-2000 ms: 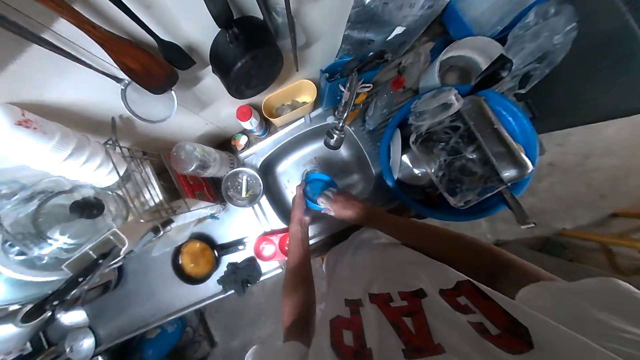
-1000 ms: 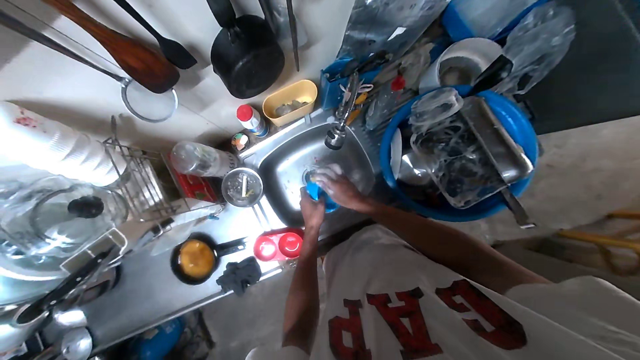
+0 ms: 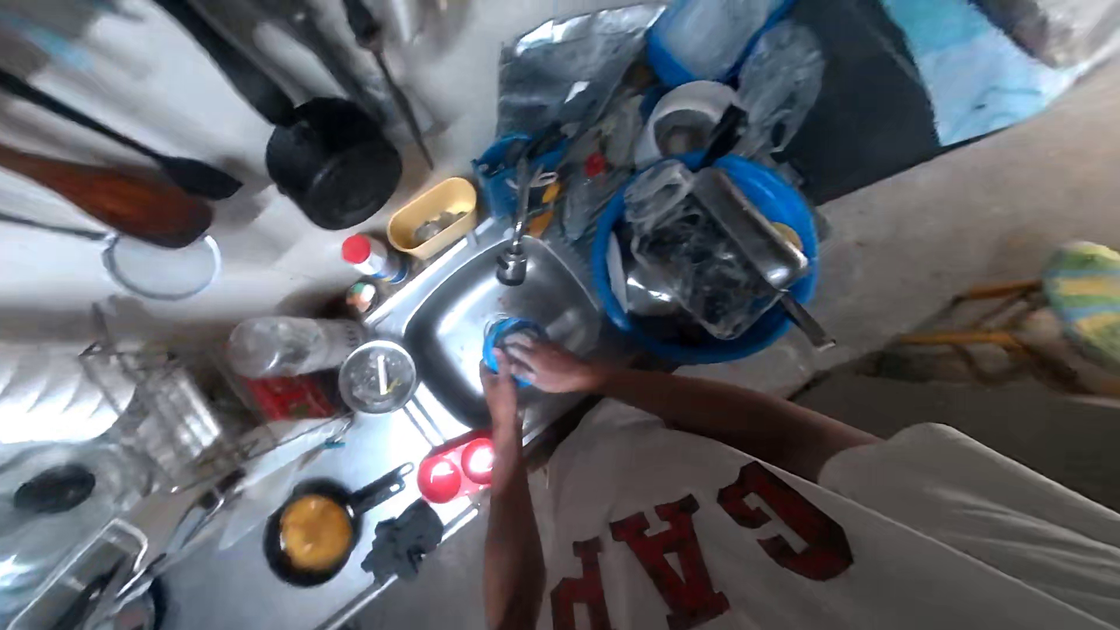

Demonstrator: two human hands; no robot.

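Observation:
Over the stainless steel sink (image 3: pixel 455 306), my left hand (image 3: pixel 501 385) grips the near left edge of a small blue bowl (image 3: pixel 499 331). My right hand (image 3: pixel 547 360) reaches into the same bowl from the right, its fingers against the inside; whether it holds a sponge or cloth cannot be made out. The faucet (image 3: pixel 513 262) stands just beyond the bowl, over the far side of the basin. A red two-cup holder (image 3: pixel 457 468) lies on the counter by the sink's near left edge, close to my left wrist.
A blue tub (image 3: pixel 700 350) heaped with pots and clear plastic stands right of the sink. At the left are a metal strainer or bowl (image 3: pixel 378 376), a frying pan (image 3: pixel 312 532) with yellow food and a dark cloth (image 3: pixel 402 540). A yellow container (image 3: pixel 433 217) sits behind; a black pot (image 3: pixel 334 164) hangs above.
The blue bowl, tilted and largely covered by my hands one second ago, now shows its rim and inside. Both hands stay on it over the sink. The view has shifted.

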